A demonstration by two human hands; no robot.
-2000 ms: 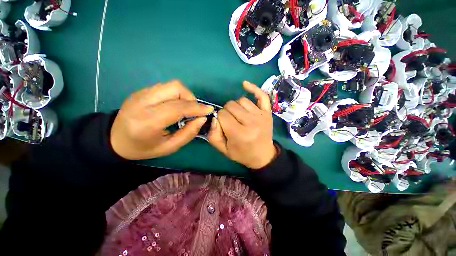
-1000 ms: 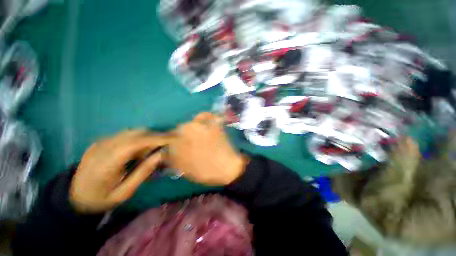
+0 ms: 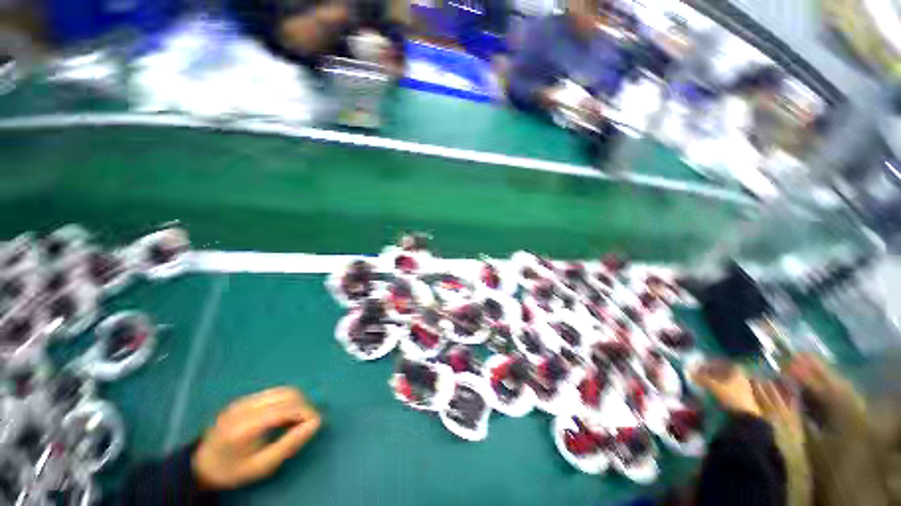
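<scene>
Half-built camera units, white shells with dark insides and red wires, lie in a large group (image 3: 464,321) at centre and right, and another group (image 3: 123,344) at the left. My left hand (image 3: 259,435) is low over the green bench (image 3: 306,371), left of centre, with curled fingers; blur hides whether anything is between them. My right hand (image 3: 729,385) is at the far right past the large group, beside another person's hand (image 3: 818,387); whether it holds anything is unclear.
A black object (image 3: 736,308) stands behind my right hand. A green belt (image 3: 296,193) edged by white lines runs across beyond the units. Blurred people (image 3: 568,59) work on its far side, with white items (image 3: 222,79) there. A brown-sleeved person is at the right.
The view has tilted up and shows the belt and people. My hands have parted; my right hand has moved far right and my left hand stays low left. The small dark part is no longer visible.
</scene>
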